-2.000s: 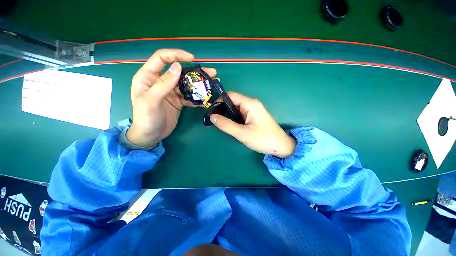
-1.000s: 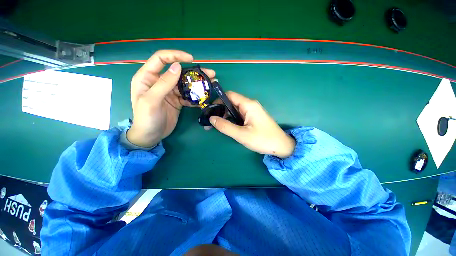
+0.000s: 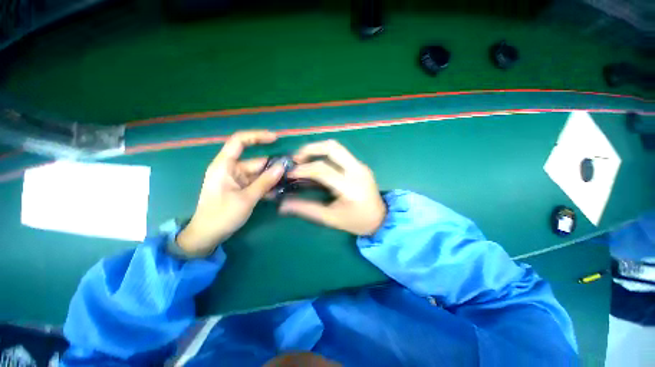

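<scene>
My left hand (image 3: 228, 193) holds a small dark watch case (image 3: 282, 163) between thumb and fingers, mostly covered and blurred. The gold and white inside does not show. My right hand (image 3: 345, 190) is close against its right side, fingers curled and thumb apart below; motion blur hides what it grips. A dark shape shows between its fingers, but I cannot tell whether it is the tweezers. The black disc cannot be made out separately.
A white sheet (image 3: 86, 199) lies at left below a metal post (image 3: 99, 137). At right are a diamond-looking paper (image 3: 574, 150) with a dark oval (image 3: 587, 170) and a set-aside unit (image 3: 564, 221). Black pucks (image 3: 434, 59) stand on the green belt (image 3: 237, 79).
The view has turned and shifted. The case's gold and white inside and the black disc below it are no longer visible. My right hand has moved up against the case.
</scene>
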